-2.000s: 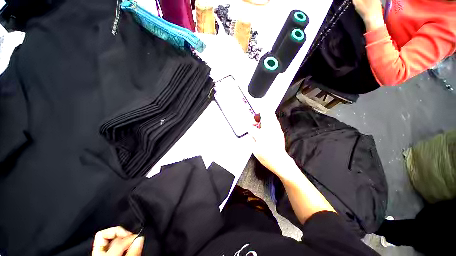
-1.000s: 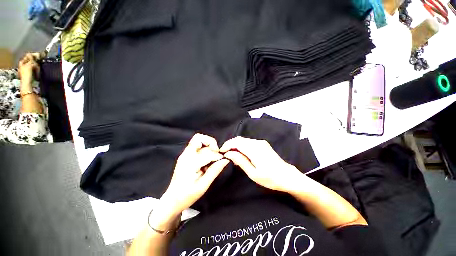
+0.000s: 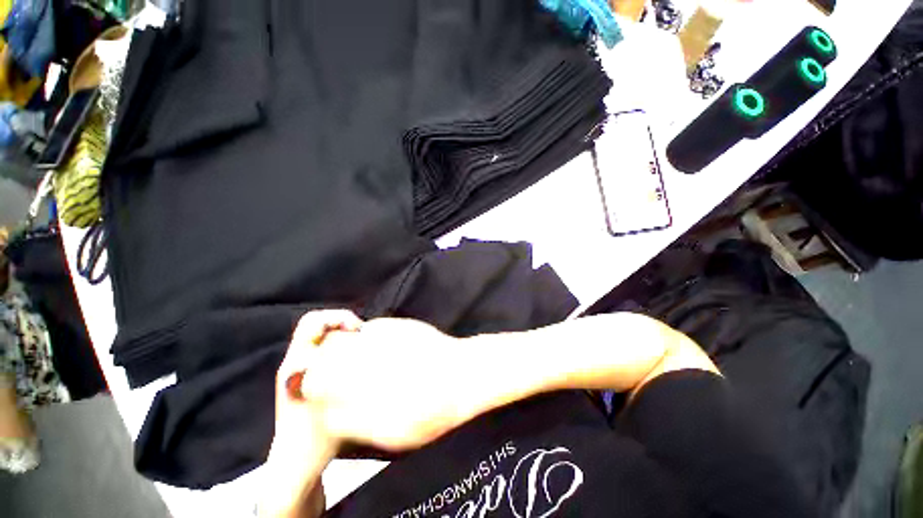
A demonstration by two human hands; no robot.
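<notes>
A loose black garment piece (image 3: 233,354) lies crumpled over the near table edge. My right hand (image 3: 380,379) reaches across to the left over it, its back to the camera, with a small red spot at a finger. My left hand (image 3: 309,344) is largely behind the right hand, with some fingers showing above it at the cloth. The fingertips are mostly hidden and no needle or thread can be made out. A large flat stack of black garments (image 3: 304,182) lies beyond, its folded layers to the right.
A smartphone (image 3: 633,174) lies right of the stack. Several black thread cones (image 3: 708,128) with green-ringed ends lie farther right. A blue pouch (image 3: 587,15) is at the top. A yellow-black striped item (image 3: 79,182) and black scissor handles (image 3: 93,253) are far left. A person's arm shows at the left edge.
Both hands were pinched together over the cloth; now my right hand has moved left across my left hand. Earlier it was beside the phone. The view has shifted, showing more thread cones than a second ago.
</notes>
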